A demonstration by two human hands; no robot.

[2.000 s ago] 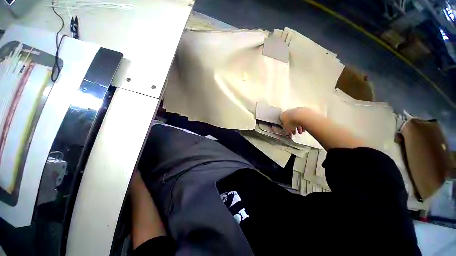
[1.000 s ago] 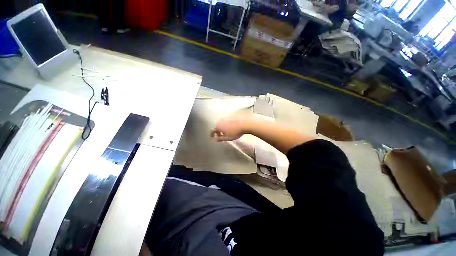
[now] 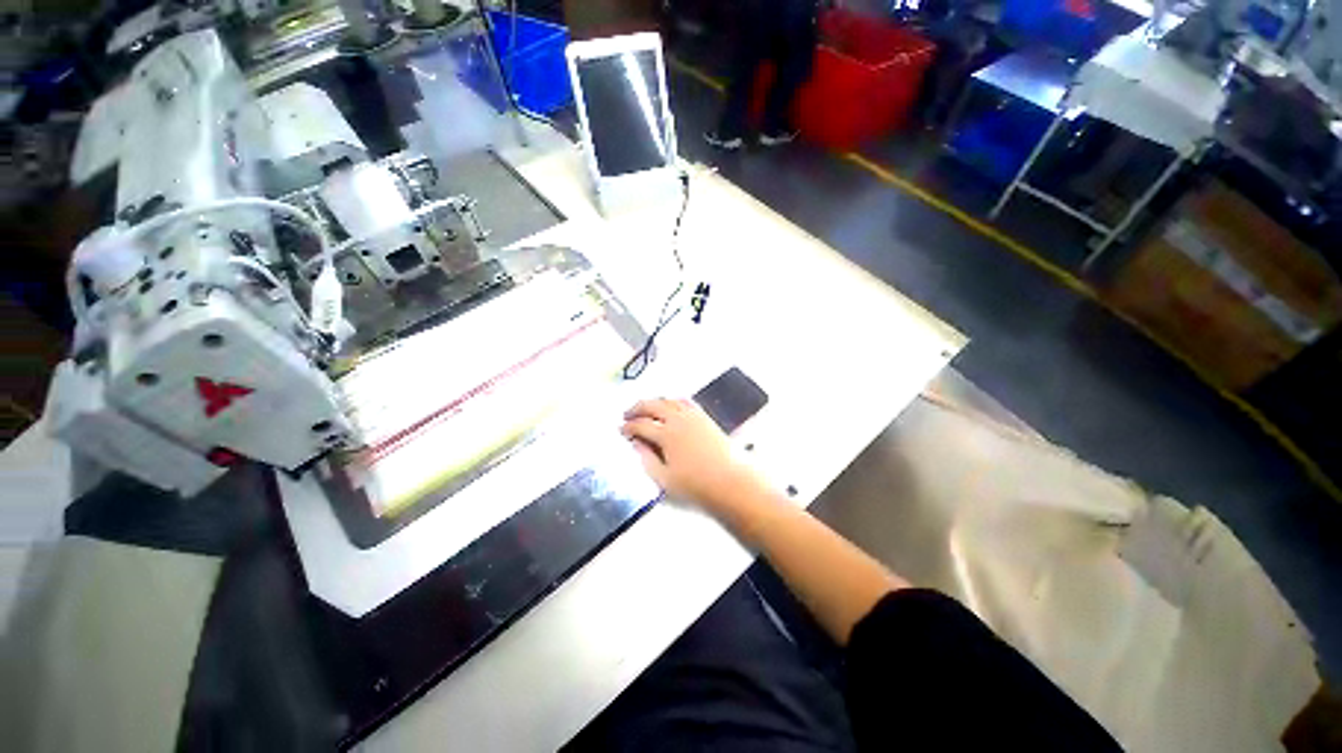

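My right hand (image 3: 684, 449) lies palm down, fingers slightly bent, over the black glossy plate (image 3: 501, 571) and the edge of the white template sheet. Nothing shows in its grip. A dark rounded end continuing the plate's line shows just beyond the hand. The template (image 3: 493, 390), with red and yellow lines, lies under the white sewing machine head (image 3: 221, 383) with its red logo. My left hand is not in view. Beige panels (image 3: 1016, 566) lie right of the table, and another beige sheet (image 3: 118, 633) is at the lower left.
The white table top (image 3: 824, 316) holds a control panel (image 3: 626, 111) and a thin cable with small black clips (image 3: 699, 303). Beyond the table are a grey floor with a yellow line, a red bin (image 3: 861, 74), a cardboard box (image 3: 1229, 280) and a person's legs.
My right hand has moved from the beige panels onto the machine table. The view has turned left, bringing the sewing machine head into sight.
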